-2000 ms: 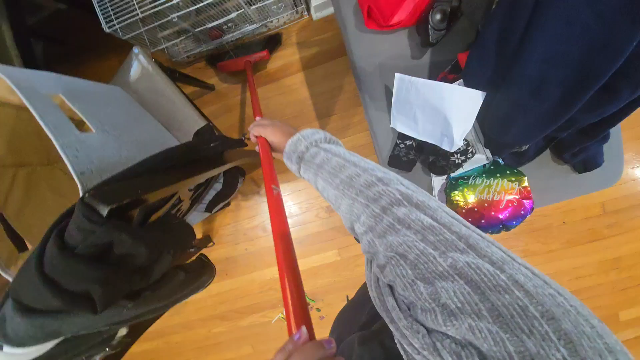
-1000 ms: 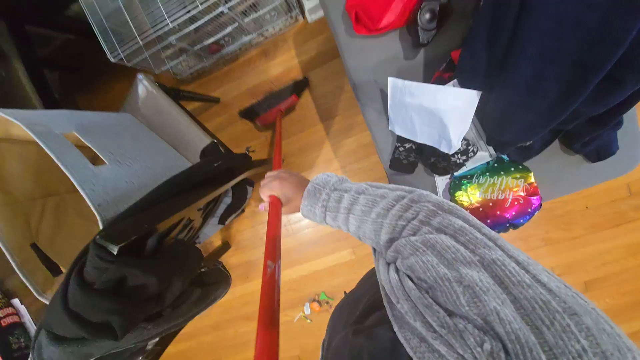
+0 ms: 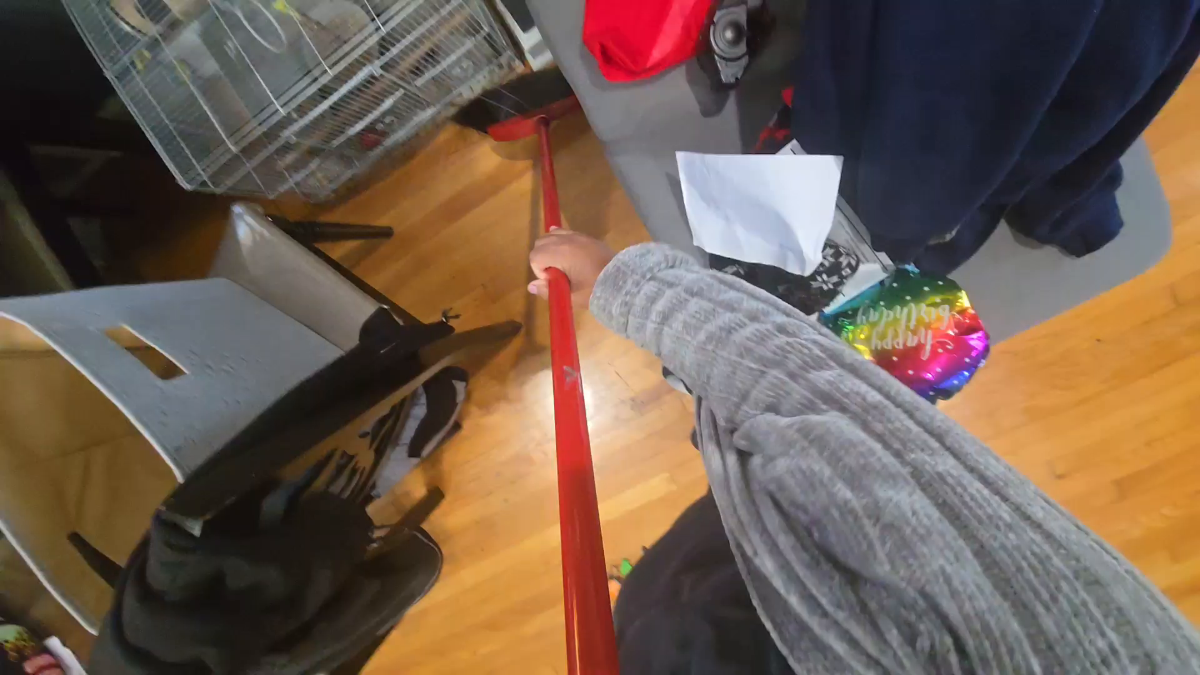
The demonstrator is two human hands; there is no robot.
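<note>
My right hand (image 3: 569, 262), in a grey ribbed sleeve, is closed around the red handle of a broom (image 3: 569, 403). The handle runs from the bottom edge up to the broom's red and black head, which lies on the wood floor beside the wire cage (image 3: 319, 103). The hand grips the handle's upper part as seen in the frame. The handle's near end is out of view, and so is my left hand. Small bits of green and orange debris (image 3: 623, 568) lie on the floor by my dark-clothed leg, partly hidden.
At left stands a white chair (image 3: 216, 366) with black clothing (image 3: 244, 562) and a shoe (image 3: 427, 422) near it. At right, a grey table (image 3: 1125, 234) holds dark blue clothing (image 3: 900, 112), a red cloth item (image 3: 647, 37), white paper (image 3: 764, 202) and a rainbow birthday balloon (image 3: 914, 333).
The broom head moved toward me from beside the cage, then back out to the cage. The fingers of my left hand, seen at the bottom two seconds ago, have left view.
</note>
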